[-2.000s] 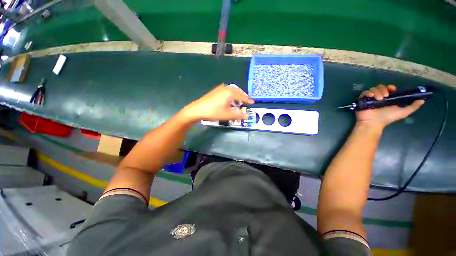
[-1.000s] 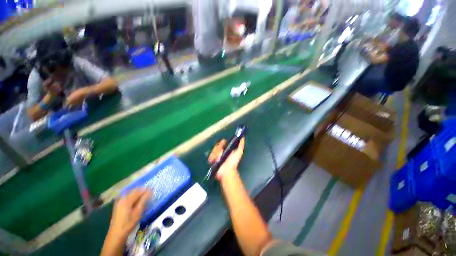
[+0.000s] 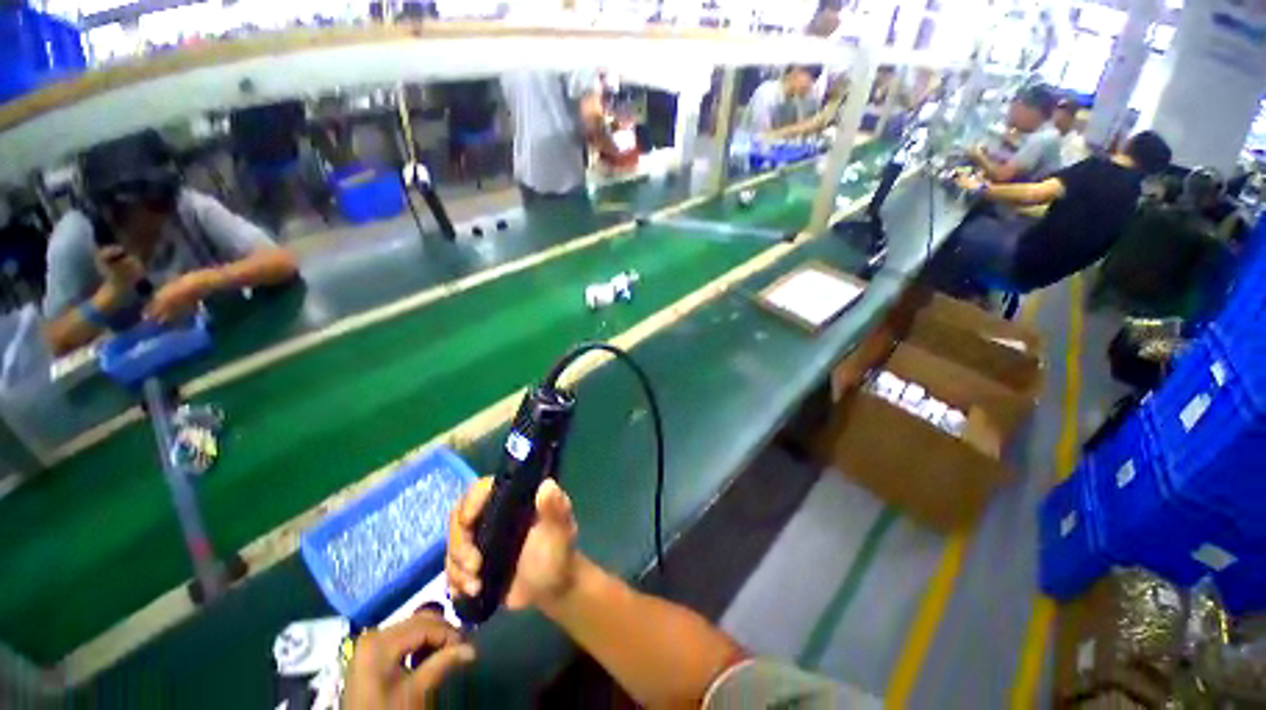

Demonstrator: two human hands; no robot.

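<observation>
My right hand [image 3: 542, 552] grips the thick black electric screwdriver [image 3: 517, 506] and holds it nearly upright, its cord looping from the top. Its lower end is beside my left hand [image 3: 410, 659] at the bottom of the view. My left fingers are bent together near the screwdriver's tip; what they hold, if anything, is hidden. The light-blue parts bin [image 3: 317, 562] with tiny silvery screws lies just beyond. A white plug unit [image 3: 314, 649] lies left of my left hand. The white fixture is mostly covered by my hands.
The green conveyor belt [image 3: 417, 340] runs beyond the bench, carrying white units [image 3: 611, 290]. A metal post [image 3: 183, 506] stands at left. A framed white tray [image 3: 812, 297] lies farther along the bench. Cartons [image 3: 909, 444] and blue crates [image 3: 1132, 513] stand right. Several people sit along the line.
The view has swung up and right along the line. My right hand has brought the screwdriver from beyond the fixture's end to beside my left hand and turned it upright.
</observation>
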